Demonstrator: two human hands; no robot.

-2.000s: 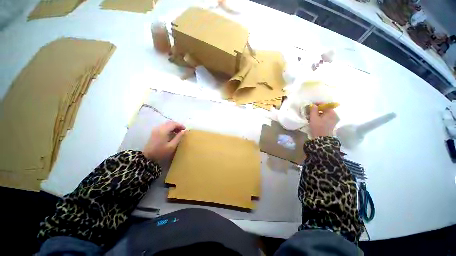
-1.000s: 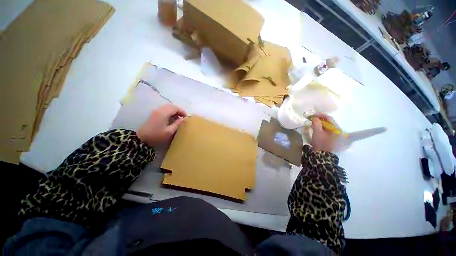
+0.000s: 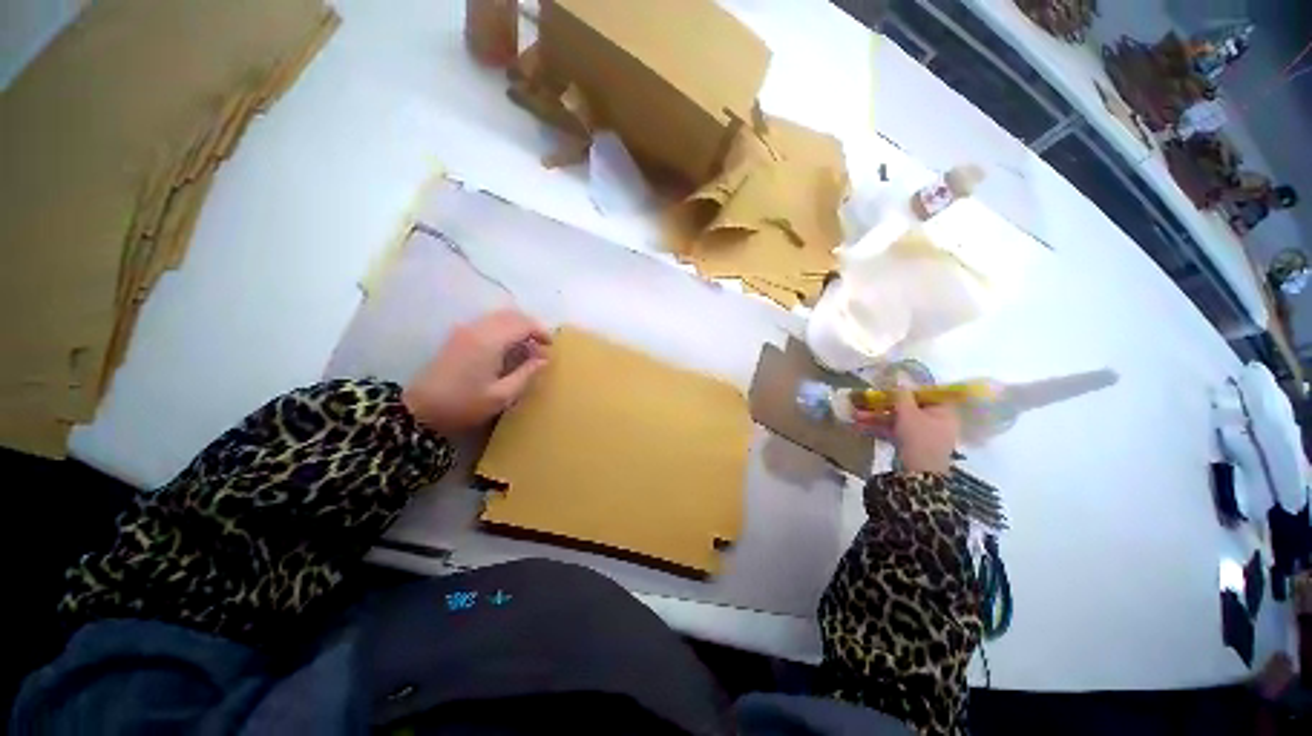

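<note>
A tan notched panel (image 3: 619, 453) lies flat on the pale grey board (image 3: 597, 281) in front of me, with a dark line along its lower edge. My left hand (image 3: 482, 371) rests at the panel's upper left corner, fingers curled; whether it pinches the panel is hard to tell. My right hand (image 3: 921, 429) holds the yellow-handled brush (image 3: 943, 393) right of the panel. The bristle end is over the small brown board (image 3: 781, 388), near its whitish smear; contact is unclear. The white glue container (image 3: 863, 309) stands just beyond.
Fanned tan panels (image 3: 173, 158) lie at the left. A tan block (image 3: 648, 72), crumpled offcuts (image 3: 777, 201) and a brownish bottle (image 3: 491, 29) stand behind the board. A hammer (image 3: 1058, 388), dark pronged tools (image 3: 976, 496) and dark loop handles (image 3: 996, 587) lie at the right.
My right hand has moved the brush from the white container back towards me, over the small brown board. My left hand stays at the panel's corner. The camera view has shifted.
</note>
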